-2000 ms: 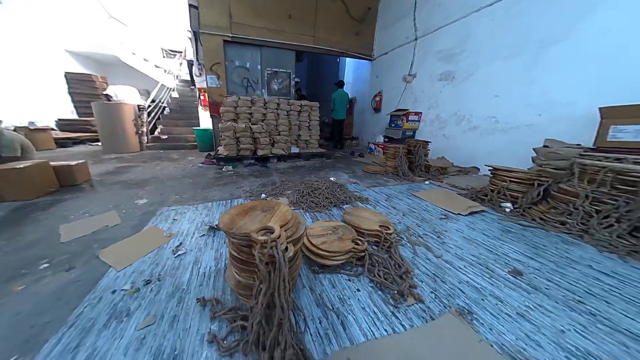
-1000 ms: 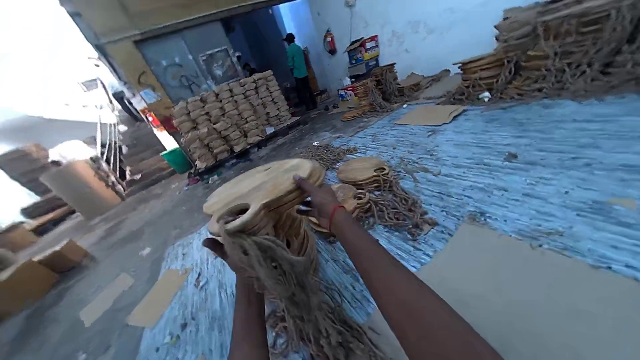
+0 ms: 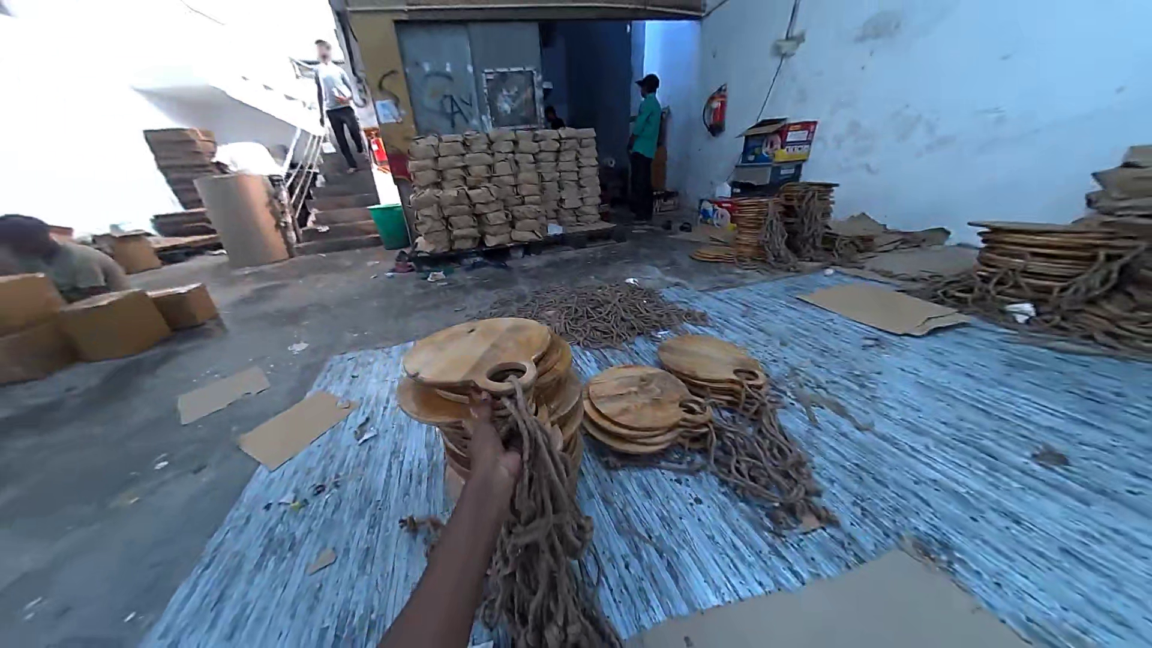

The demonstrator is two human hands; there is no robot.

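A tall stack of round wooden boards with ring handles (image 3: 477,346) stands on the blue streaked mat, its upper boards unevenly aligned. My left hand (image 3: 493,441) grips at the handle side, just under the top board; its fingertips are partly hidden. Brown knotted ropes (image 3: 544,549) hang from the handles beside my wrist down to the mat. My right hand is out of view. To the right lie two lower stacks of similar boards, one nearer (image 3: 634,400) and one behind (image 3: 706,358), with their ropes (image 3: 774,459) trailing right.
A rope heap (image 3: 598,313) lies behind the stacks. Flat cardboard (image 3: 846,607) is at the front, with more pieces (image 3: 292,430) at left. More board stacks (image 3: 1035,252) stand right. Bundled packages (image 3: 504,189) and a person in green (image 3: 645,135) are behind; other people are at left.
My right hand has left the view. The boards both hands held a second ago now rest on the tall stack, with my left hand still at them. A person has appeared on the stairs.
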